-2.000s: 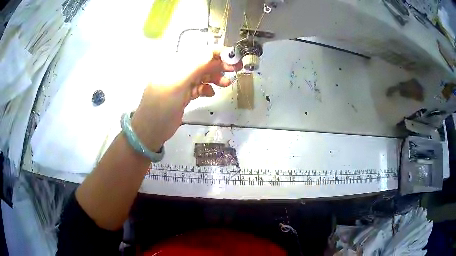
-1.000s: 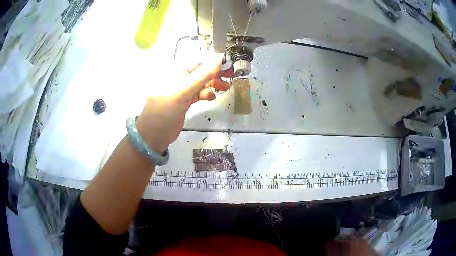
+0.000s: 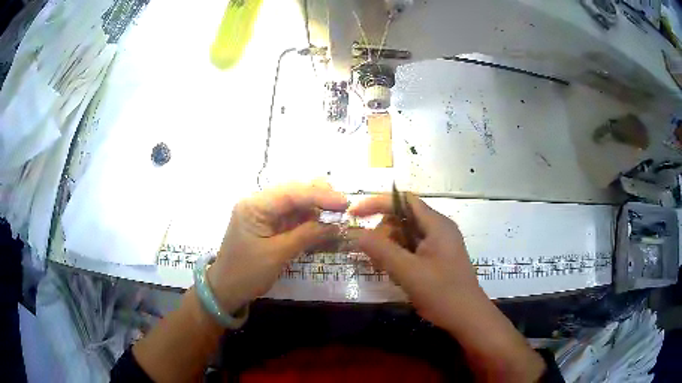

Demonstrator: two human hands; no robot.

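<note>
A small white piece (image 3: 333, 216) is pinched between the thumb and fingers of my left hand (image 3: 278, 228), above the table's front strip. My right hand (image 3: 419, 250) is close beside it, fingertips pinched near the piece. Thread snips (image 3: 403, 213) are held in my right hand, their dark pointed blades up and away from me. Whether the right fingertips also grip the piece or a thread is too blurred to tell. A pale green bangle (image 3: 212, 293) is on my left wrist.
The needle and presser foot area (image 3: 338, 101) is ahead, beside a tan strip (image 3: 381, 140). A yellow-green tool (image 3: 235, 34) lies far left. A grey parts tray (image 3: 647, 247) is at the right. White fabric (image 3: 37, 112) is piled left. A ruler scale (image 3: 535, 265) runs along the front.
My left hand has moved from the presser foot area back to the table's front edge. My right hand has come up from the lower right, holding the snips, to meet it.
</note>
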